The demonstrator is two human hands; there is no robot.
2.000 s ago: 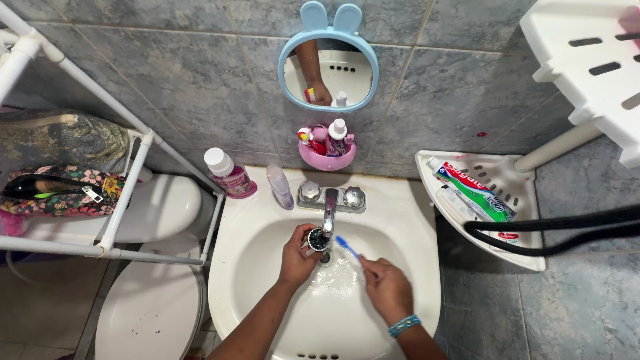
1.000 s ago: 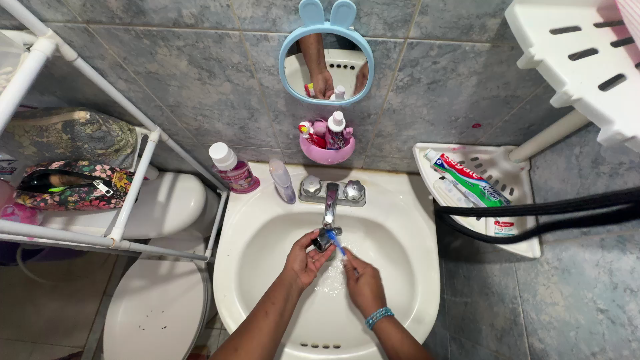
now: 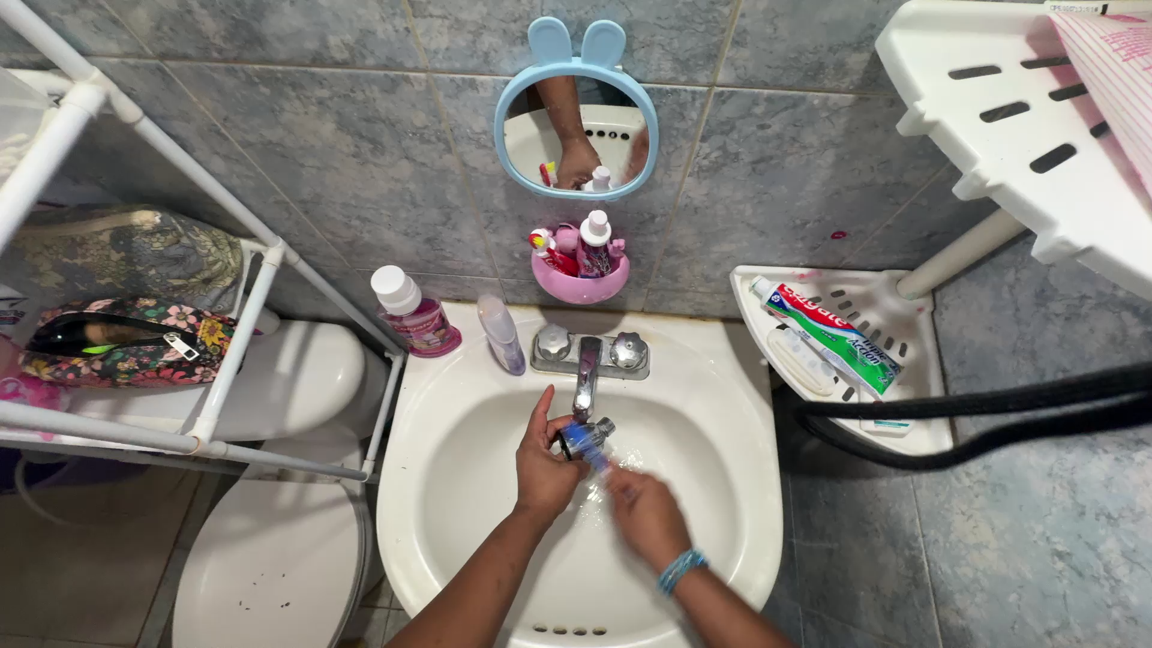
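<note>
My left hand [image 3: 547,468] grips a small dark part with a metal end [image 3: 585,436] just below the chrome faucet [image 3: 587,378]; what the part is, I cannot tell. In my right hand [image 3: 646,513], which wears a blue bracelet, is a small blue brush [image 3: 587,446], blurred, its head against the dark part. Both hands are over the white sink basin [image 3: 702,486], where water splashes under the spout.
Behind the sink stand a pink mouthwash bottle [image 3: 416,315] and a clear bottle [image 3: 500,333]. A corner shelf [image 3: 936,405] at right holds a toothpaste tube [image 3: 828,333]. A black strap [image 3: 972,409] crosses it. A white pipe rack [image 3: 216,387] stands left, by the toilet [image 3: 274,558].
Two seconds ago the brush was apart from the dark part; it came against it and stays there. My left hand has turned the part, so its metal end now points right.
</note>
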